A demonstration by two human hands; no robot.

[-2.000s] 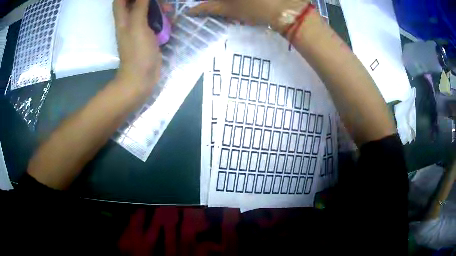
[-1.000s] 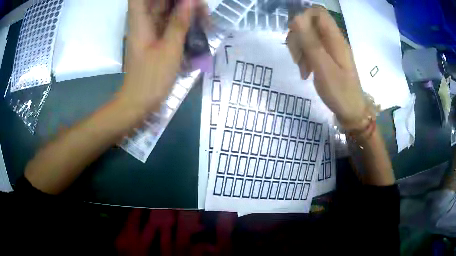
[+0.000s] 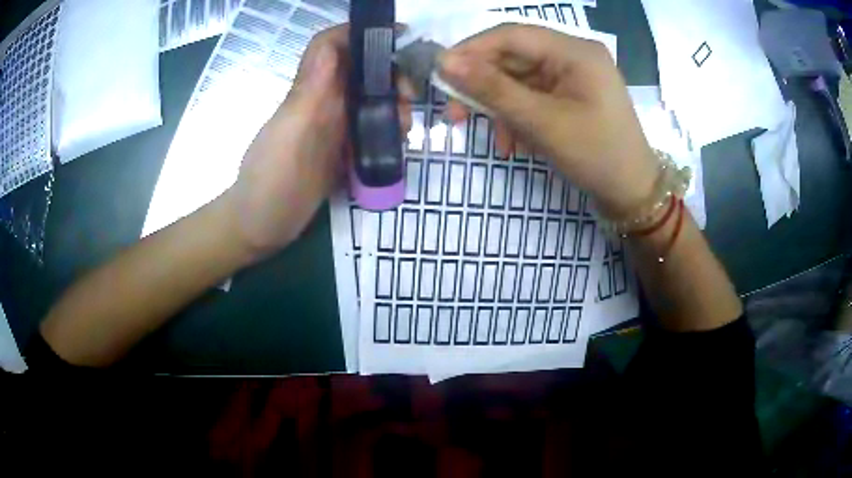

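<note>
My left hand (image 3: 294,149) grips a black handheld appliance (image 3: 378,140) with a purple end, held upright above the sheets; its top is cut off by the frame's edge. A grey label-like patch shows on its side. My right hand (image 3: 551,107) is beside it and pinches a small white wipe (image 3: 453,91), with a dark grey area at its left edge near the appliance. Under my hands lies an outlined label sheet (image 3: 481,271) with rows of black-outlined rectangles, on top of similar sheets.
A silver-grey label strip (image 3: 215,103) lies diagonally at left. A small-mark label sheet (image 3: 26,103), a blank white sheet (image 3: 107,84) and clear film (image 3: 33,219) are far left. Plain white sheets (image 3: 719,70) and a crumpled wipe (image 3: 777,163) lie at right on the green surface (image 3: 271,322).
The appliance has moved right and turned upright over the label sheet. My right hand has come in beside it with a white wipe. The view has shifted somewhat.
</note>
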